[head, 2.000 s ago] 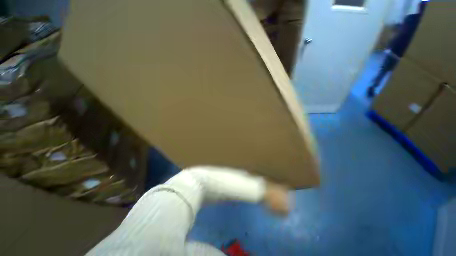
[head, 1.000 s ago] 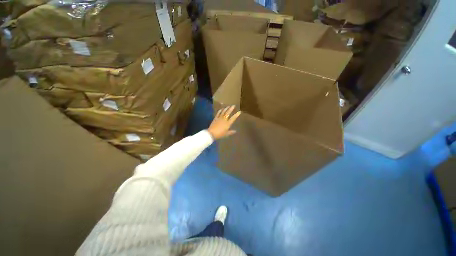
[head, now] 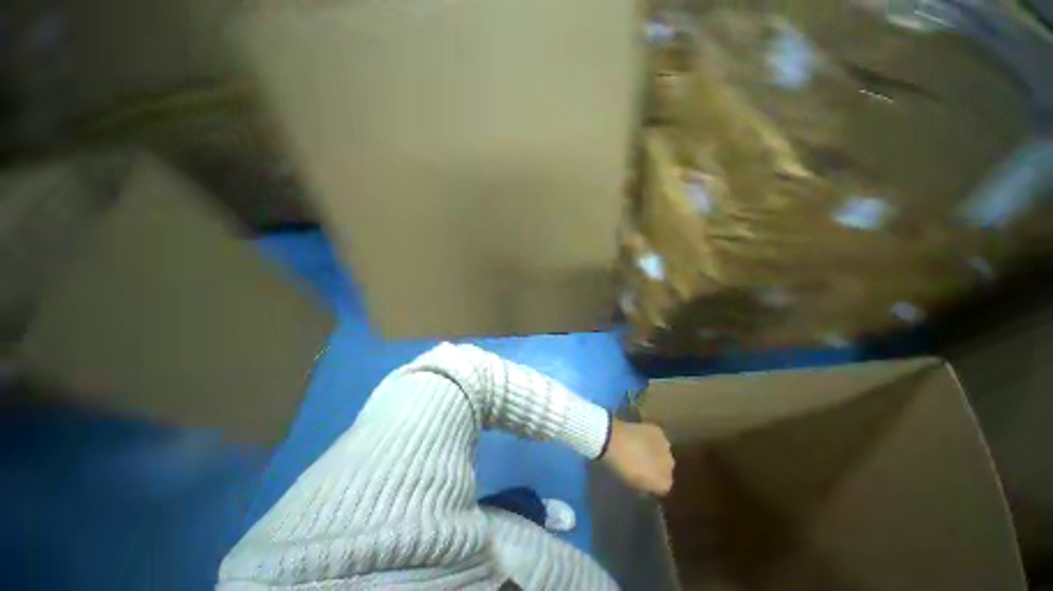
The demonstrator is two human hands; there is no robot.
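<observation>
An open-topped brown cardboard box stands at the lower right, its inside facing up towards me and its lower part cut off by the picture's edge. My left hand, bare below a cream knitted sleeve, is closed on the box's left rim; the fingertips are hidden. The box and hand look sharper than the blurred background. My right hand is not in view.
A tall brown board or carton side stands ahead at upper centre. Another brown carton is at the left. Wrinkled brown-wrapped bales with white labels are at the upper right. Blue floor shows between them. My shoe shows below.
The view has swung round, so the bales now lie to the right. My left hand was open at a standing box's rim; now it is closed on the rim of a box at lower right.
</observation>
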